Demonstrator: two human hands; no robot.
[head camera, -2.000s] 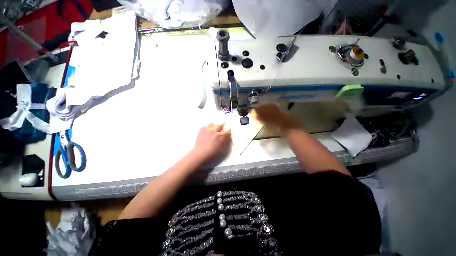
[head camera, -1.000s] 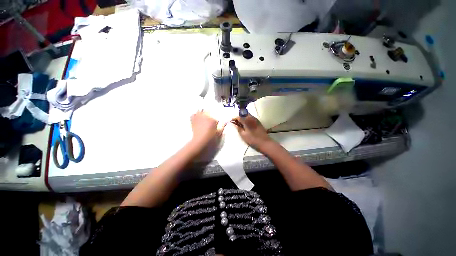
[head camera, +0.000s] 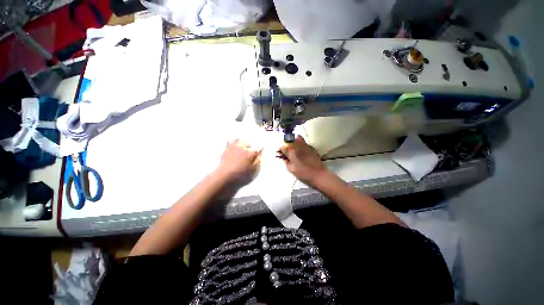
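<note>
A white cut piece (head camera: 277, 187) lies below the needle of the white sewing machine (head camera: 358, 77), and its pointed end hangs over the table's front edge. My left hand (head camera: 240, 159) is on the left side of the cloth, fingertips near its edge. My right hand (head camera: 303, 159) grips the cloth's right side just below the presser foot (head camera: 289, 136); a small dark thing shows at its fingertips, too unclear to name. Glare washes out the cloth at the needle.
Stacked cut pieces (head camera: 125, 71) lie at the table's upper left, with blue-handled scissors (head camera: 83, 183) below them. A small white piece (head camera: 416, 158) lies under the machine head's right part. A tied dark blue bundle (head camera: 36, 131) is at far left.
My right hand has come back from under the machine arm to the cloth below the needle. My left hand has shifted slightly left. The cloth's end now hangs over the front edge.
</note>
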